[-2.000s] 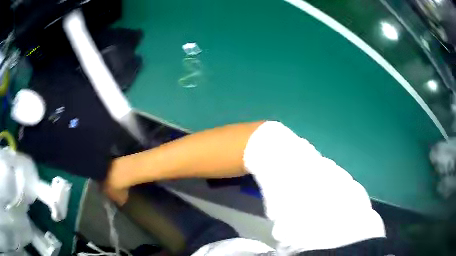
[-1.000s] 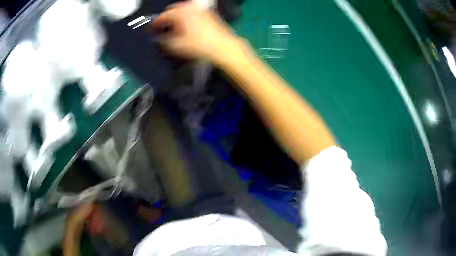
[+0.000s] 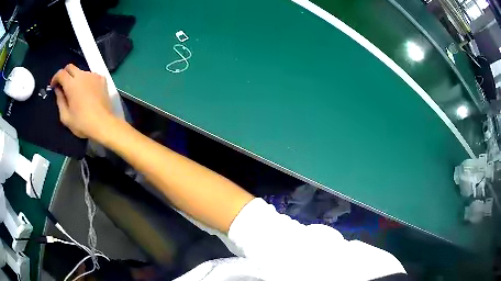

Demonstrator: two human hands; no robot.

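Note:
My right hand (image 3: 82, 101) reaches in over the black mat (image 3: 38, 123) at the left, fingers bent. Its fingertips are at several tiny pale parts (image 3: 44, 92) on the mat; whether one is pinched between them I cannot tell. A white mouse (image 3: 20, 83) lies just left of these parts. A long white label strip (image 3: 85, 35) runs down from the black printer (image 3: 41, 19) and passes behind my hand and wrist. My left hand is not in view.
White security cameras (image 3: 6, 151) with brackets stand at the left edge. White power cables (image 3: 90, 219) hang over the bench edge, some joined to black leads. A tiny white tag (image 3: 181, 36) and looped string lie on the green bench top (image 3: 285, 93). More white cameras (image 3: 471, 175) are far right.
My right hand has moved from the bench edge onto the mat and its small parts. My left hand, blurred at the lower left one second ago, is out of view. The view has shifted.

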